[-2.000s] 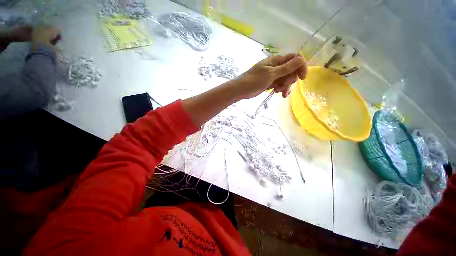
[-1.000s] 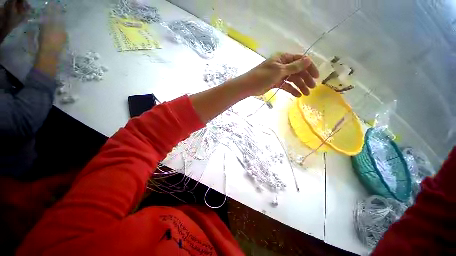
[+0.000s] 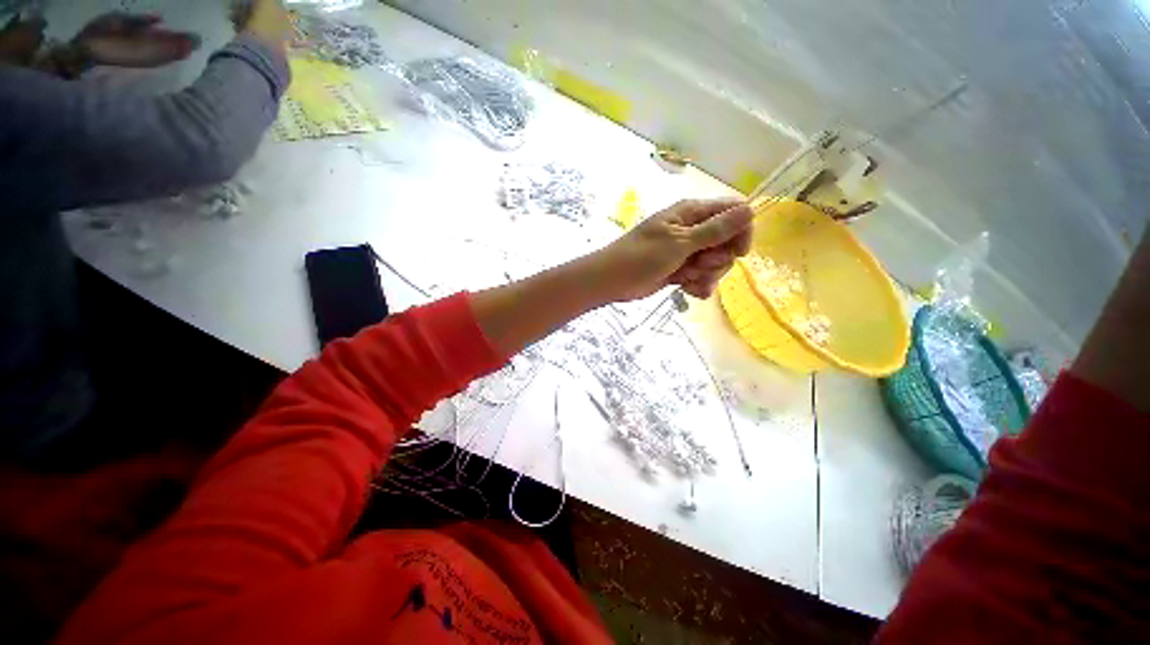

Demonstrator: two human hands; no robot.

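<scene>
My left hand (image 3: 709, 242) is closed on a thin white earphone cable, raised over the table at the left rim of the yellow basket (image 3: 870, 309). Thin strands run up and right from its fingers and hang below it. A tangle of white earphone cables (image 3: 631, 391) lies on the table below, with small white knobs at its near end. Some loops hang over the table's edge. My right hand is out of the picture; only its forearm and red sleeve show at the right edge. Small pale pieces lie in the yellow basket.
A green-teal basket (image 3: 948, 391) with clear bags stands at the right, coiled cables (image 3: 927, 519) beside it. A black smartphone (image 3: 344, 292) lies at the left. Bundled cables (image 3: 473, 98), a small parts pile (image 3: 545, 189) and a yellow sheet (image 3: 324, 101) lie farther back. Another person's arm (image 3: 164, 132) reaches in.
My left hand has lowered slightly and its spread fingers have closed. My right forearm has come further into view. The other person's arm has reached forward and right, over the yellow sheet's edge.
</scene>
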